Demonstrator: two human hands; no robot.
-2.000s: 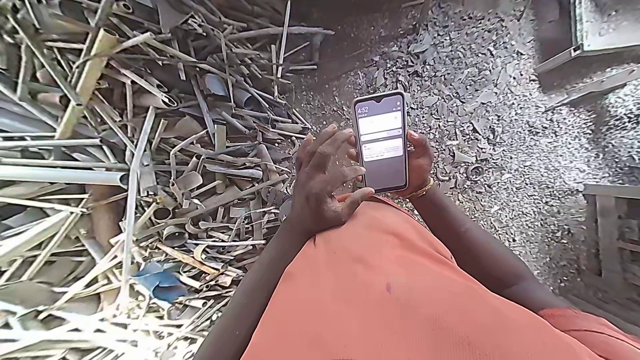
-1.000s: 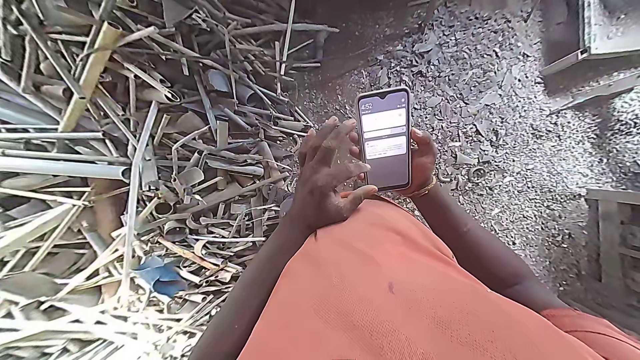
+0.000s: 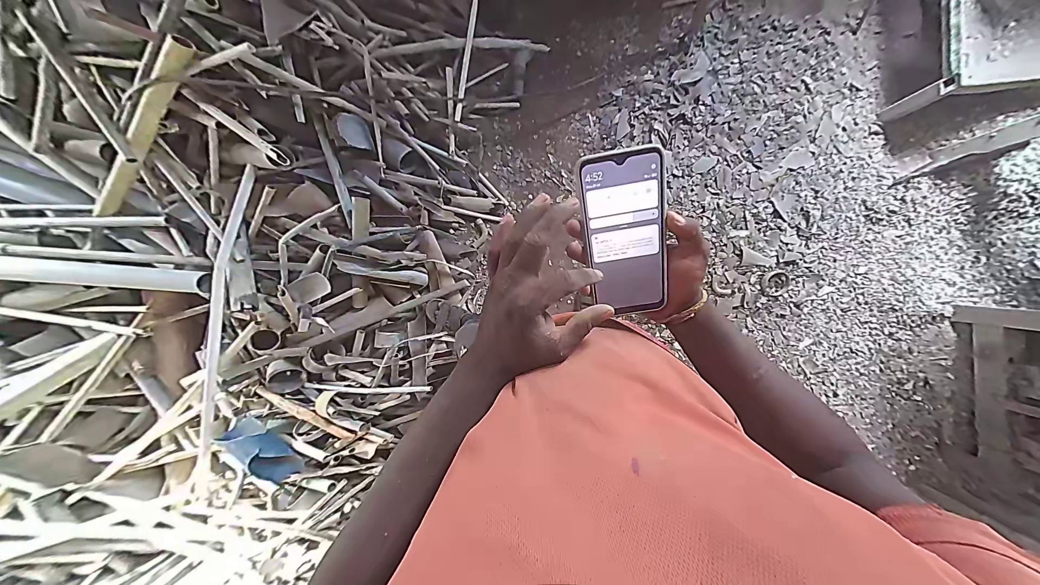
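A smartphone [image 3: 625, 231] in a pale case is upright in front of my orange shirt, its screen lit with a notification panel that bears writing. Around its right side and behind it wraps my right hand [image 3: 687, 264], with a yellowish bracelet at the wrist and some fingertips showing at the phone's left edge. Fingers spread, my left hand [image 3: 536, 284] is at the phone's left side, thumb and one finger close to the lower left of the screen. Whether those fingers touch the phone, I cannot tell.
A large heap of pipes [image 3: 106, 275], strips and scraps fills the left side, with a crumpled blue piece [image 3: 262, 448] in it. Small chips [image 3: 772, 211] cover the ground at the right. A slatted wooden structure [image 3: 995, 382] and a pale-topped object [image 3: 995, 41] stand along the right edge.
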